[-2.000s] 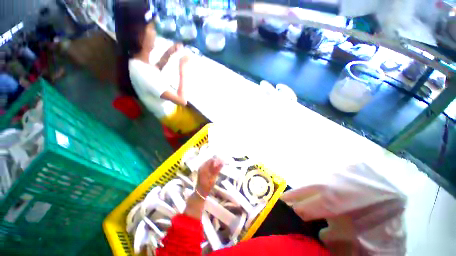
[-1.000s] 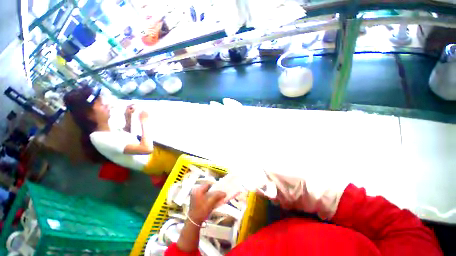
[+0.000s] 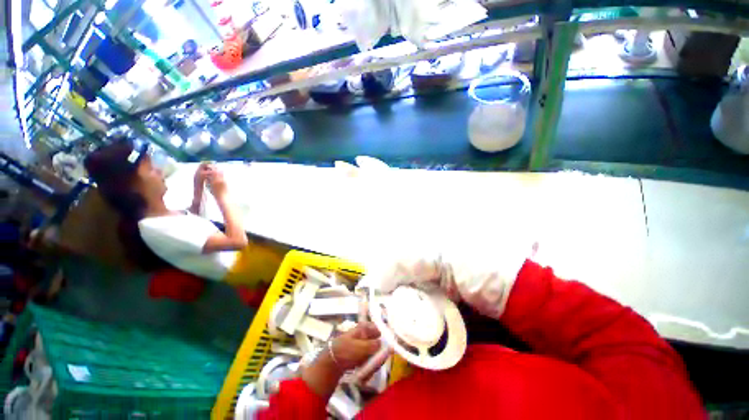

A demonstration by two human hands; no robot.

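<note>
My left hand (image 3: 353, 346), bare with a thin bracelet, grips the stem of a white moulded part over the yellow crate. The part's slotted round disc (image 3: 417, 321) is tilted and faces up, near my lap. My right hand (image 3: 427, 275) is at the disc's upper edge, wrapped in a pale pinkish cloth (image 3: 486, 283) that runs back to the red sleeve; its fingers are hidden. The yellow crate (image 3: 264, 324) holds many similar white parts in a jumbled pile.
A long white bench (image 3: 567, 213) runs beside a dark green belt (image 3: 612, 123) with a clear-topped jar unit (image 3: 497, 119) on it. A green post (image 3: 552, 90) rises at the belt. A co-worker (image 3: 185, 238) sits left. A green crate (image 3: 131, 361) stands lower left.
The view has swung right along the bench. My left hand has taken hold of a white part from the crate and brought its disc to the cloth. The cloth-covered right hand has moved beside it.
</note>
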